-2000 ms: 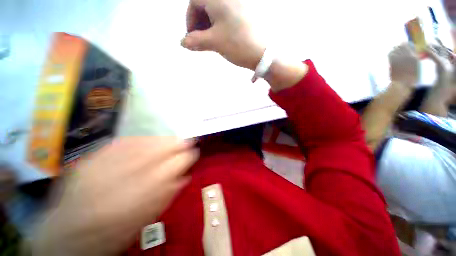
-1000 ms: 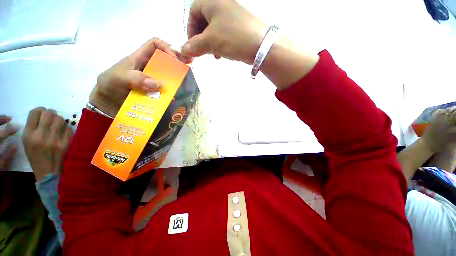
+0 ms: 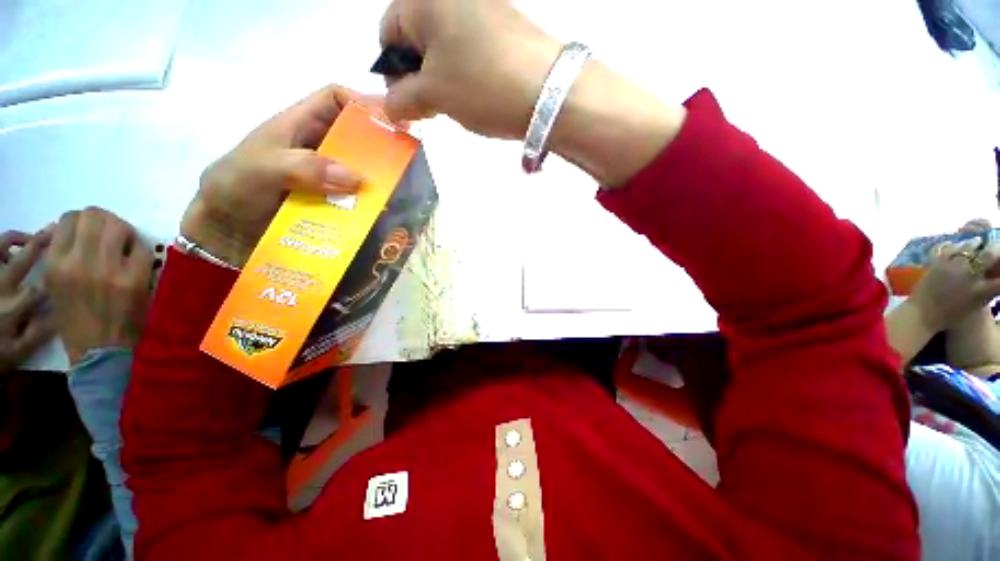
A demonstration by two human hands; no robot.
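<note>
My left hand [image 3: 269,170] holds the product box [image 3: 324,247], its thumb on the orange narrow side and its fingers behind the top end. The box stands tilted, with "12V" printing on the orange side and a dark printed face turned right. My right hand [image 3: 455,66] is at the box's upper end, fingers curled around a small black tool [image 3: 397,60]; the tool's dark end sticks out to the left. A small shiny patch [image 3: 378,117] shows at the box's top edge near my right fingertips; I cannot tell exactly what it is.
The white table [image 3: 614,197] has a yellowish streak [image 3: 431,287] right of the box. A white sheet [image 3: 576,290] lies near the front edge. Another person's hands [image 3: 101,279] rest at the left. At the right, a person's hand [image 3: 959,279] holds an orange-sided box. A black bag [image 3: 946,24] lies far right.
The box came into my left hand and stands before me. Since a second ago, my right hand has turned slightly and the black tool now shows in it.
</note>
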